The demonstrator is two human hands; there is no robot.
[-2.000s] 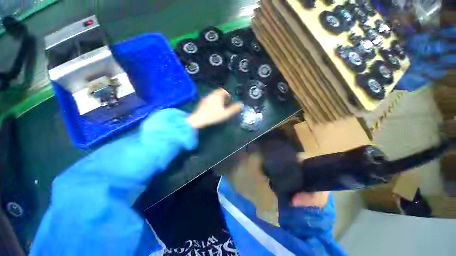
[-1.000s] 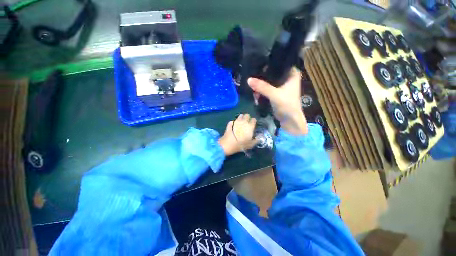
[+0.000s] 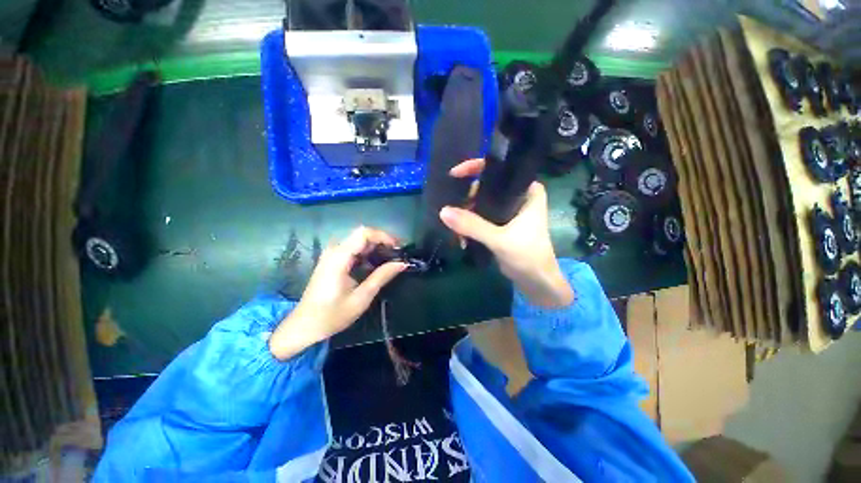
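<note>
My left hand (image 3: 335,288) pinches a small black ear-cup part (image 3: 408,257) near the bench's front edge; thin wires (image 3: 392,344) hang below it. My right hand (image 3: 519,236) holds the thick black electric screwdriver (image 3: 510,156), its cord running up and away. A long black headband (image 3: 453,137) stands beside the screwdriver, its lower end close to the ear-cup part, with right fingers against it. Whether part and headband are joined is hard to tell. The screwdriver tip is hidden.
A screw feeder (image 3: 349,66) sits in a blue tray (image 3: 283,160). Black discs (image 3: 618,217) cluster at right, beside stacked cardboard (image 3: 717,189) bearing more discs (image 3: 826,236). Another headband with a disc (image 3: 101,253) lies left, next to a cardboard stack (image 3: 42,255).
My left hand has moved from the disc cluster with the ear-cup part. My right hand came up from below the bench with screwdriver and headband, and both hands now meet before the tray.
</note>
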